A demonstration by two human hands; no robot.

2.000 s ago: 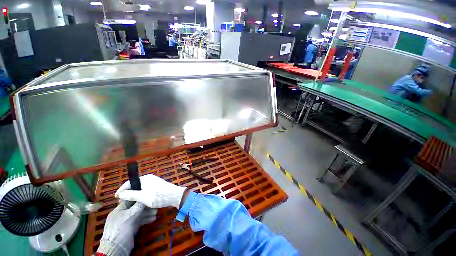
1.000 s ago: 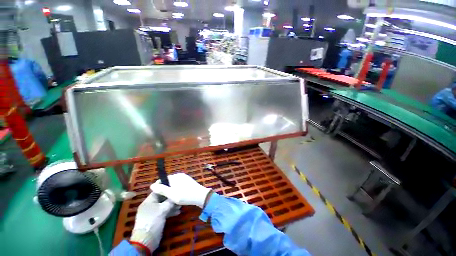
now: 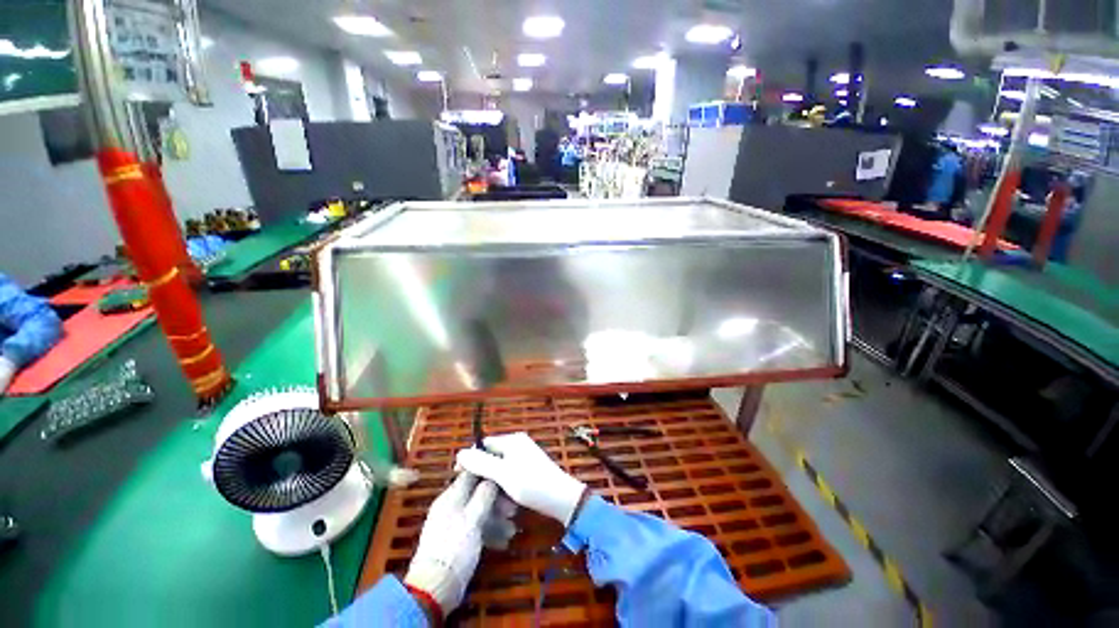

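My right hand (image 3: 528,476), in a white knit glove, is closed around a slim black bar, likely a brush (image 3: 479,423), which points up and away behind the hood. My left hand (image 3: 452,546), in a white glove with a red cuff edge, touches my right hand from below left; its fingers are partly hidden, so its hold is unclear. Black-handled cutters (image 3: 610,459) lie with handles spread on the orange-brown slotted grate (image 3: 724,521), right of my hands.
A transparent hood (image 3: 540,307) with a reddish lower edge stands over the grate's far part. A white desk fan (image 3: 288,472) stands left on the green mat. A red-wrapped post (image 3: 160,276) and a person's blue sleeve (image 3: 27,325) are further left. A stool (image 3: 1025,509) is at right.
The view has turned left, so the hood, fan and grate appear further right in the picture. Both hands stay together at the black bar. The cutters lie in the same place on the grate.
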